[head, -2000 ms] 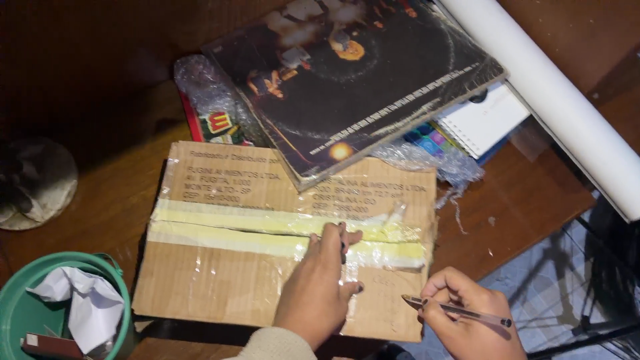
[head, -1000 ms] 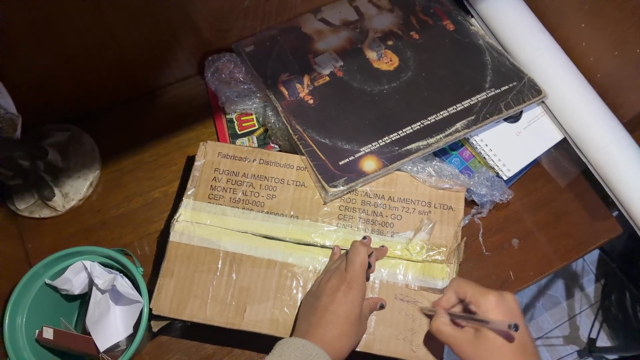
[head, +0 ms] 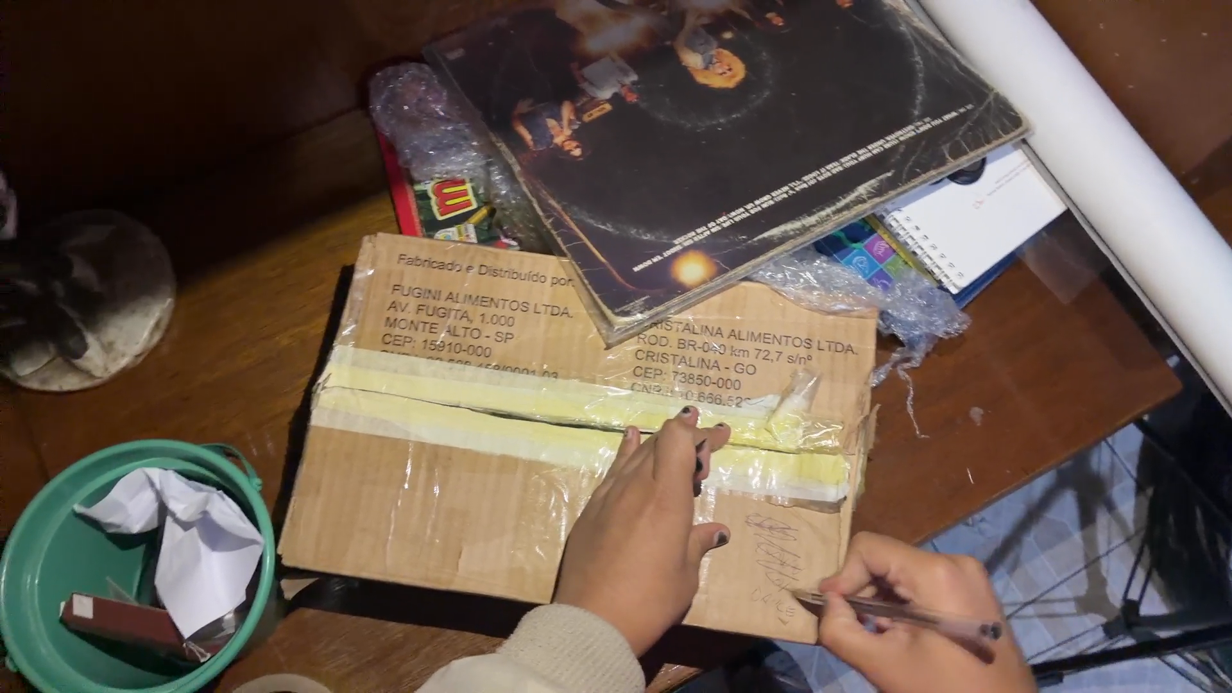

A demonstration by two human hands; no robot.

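Note:
A taped cardboard box [head: 433,510] with printed writing lies on the wooden table. Yellowish and clear tape [head: 462,409] runs along its middle seam. My left hand [head: 640,525] rests on the box's lower right part, fingers spread; something small and dark shows by its fingers, and I cannot tell what it is. At the box's lower right corner, my right hand [head: 924,611] grips a clear ballpoint pen [head: 900,614], its tip at the cardboard. Scribbled pen marks [head: 773,553] and small handwriting lie between the two hands. A worn, dark record sleeve [head: 770,125] overlaps the box's top edge.
Bubble wrap [head: 433,115] and a spiral notebook [head: 982,217] stick out from under the sleeve. A white roll [head: 1088,125] slants at the upper right. The green bucket [head: 58,481] at lower left holds crumpled paper. A metal frame stands beyond the table's right edge.
Two seconds ago the pen tip was at the box's right edge; a second ago it was over the lower right corner. It is now lower there, and the pen marks are plainer.

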